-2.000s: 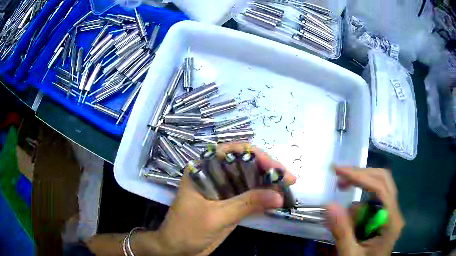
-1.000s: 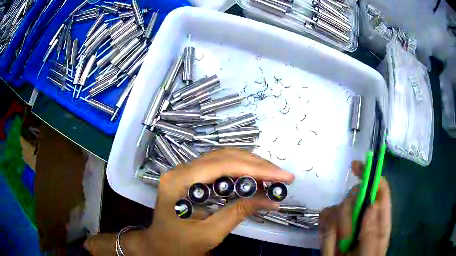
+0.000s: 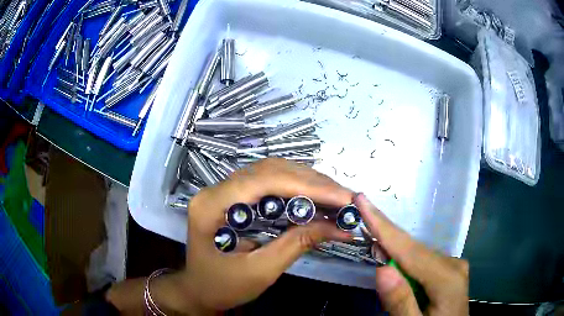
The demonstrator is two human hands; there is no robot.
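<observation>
My left hand (image 3: 247,247), bare with a bracelet at the wrist, holds several metal cylinders (image 3: 270,208) side by side, their dark round faces with pale centres turned up. One sits apart from the others at the fingertips. My right hand (image 3: 420,265) is closed on the green craft knife (image 3: 405,279), mostly hidden by the fingers. Its tip is at the cylinder nearest the fingertips; whether it touches cannot be told. Both hands are over the front of the white tray (image 3: 145,166). Loose cylinders (image 3: 232,89) lie in its left part, one (image 3: 443,117) at its right.
Dark curled trimmings (image 3: 321,92) lie on the tray floor. Blue trays (image 3: 102,126) of cylinders stand at the left. A clear box of cylinders (image 3: 411,15) is behind, clear packaging (image 3: 510,117) at the right. A brown cardboard box (image 3: 74,210) is below the bench edge.
The knife, upright at the right a second ago, has come left and down to the held cylinders with my right hand. The view has shifted slightly; the left hand keeps its cylinders.
</observation>
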